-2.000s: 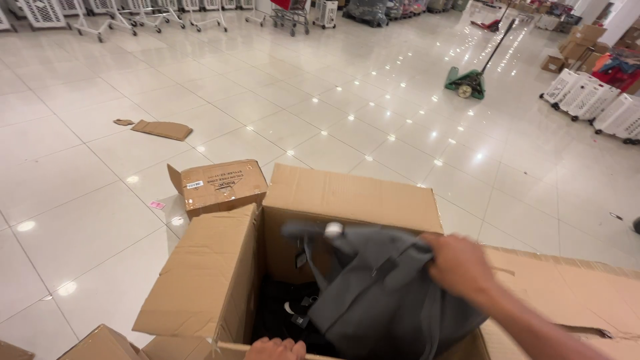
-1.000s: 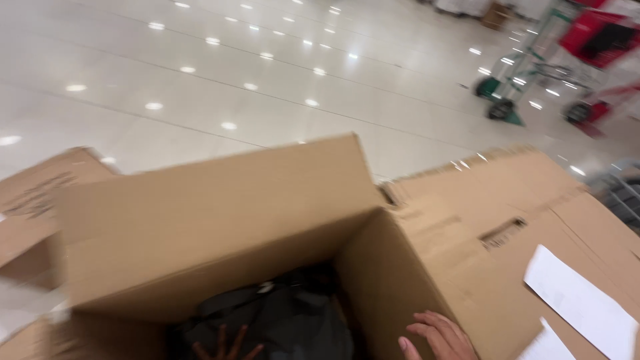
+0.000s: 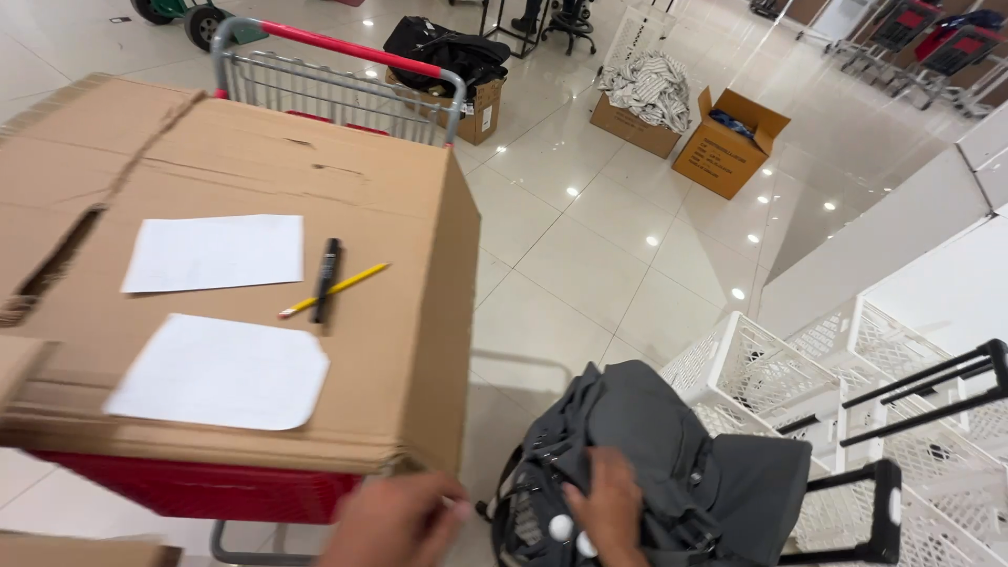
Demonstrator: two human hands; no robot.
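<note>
Dark grey fabric bags (image 3: 654,409) lie in a pile at the lower right, over white plastic baskets. My right hand (image 3: 610,504) rests on the pile with its fingers spread among the straps, beside round white tags; whether it grips any fabric cannot be told. My left hand (image 3: 402,520) is at the bottom middle, near the corner of a big cardboard box (image 3: 378,189), its fingers curled and blurred. On that box lie two sheets of white paper (image 3: 216,253) and a black marker (image 3: 326,279) crossed with a yellow pencil (image 3: 354,279).
The big box sits on a red shopping cart (image 3: 346,49). White rolling baskets (image 3: 756,370) with black handles stand at the right. Further off are a box of black items (image 3: 472,118), a box of striped cloth (image 3: 630,130) and an open carton (image 3: 720,161) on the tiled floor.
The view has swung far to the right, away from the open carton where both hands were. Two seconds ago my right hand held a dark grey bag over that carton; one second ago dark fabric lay inside it.
</note>
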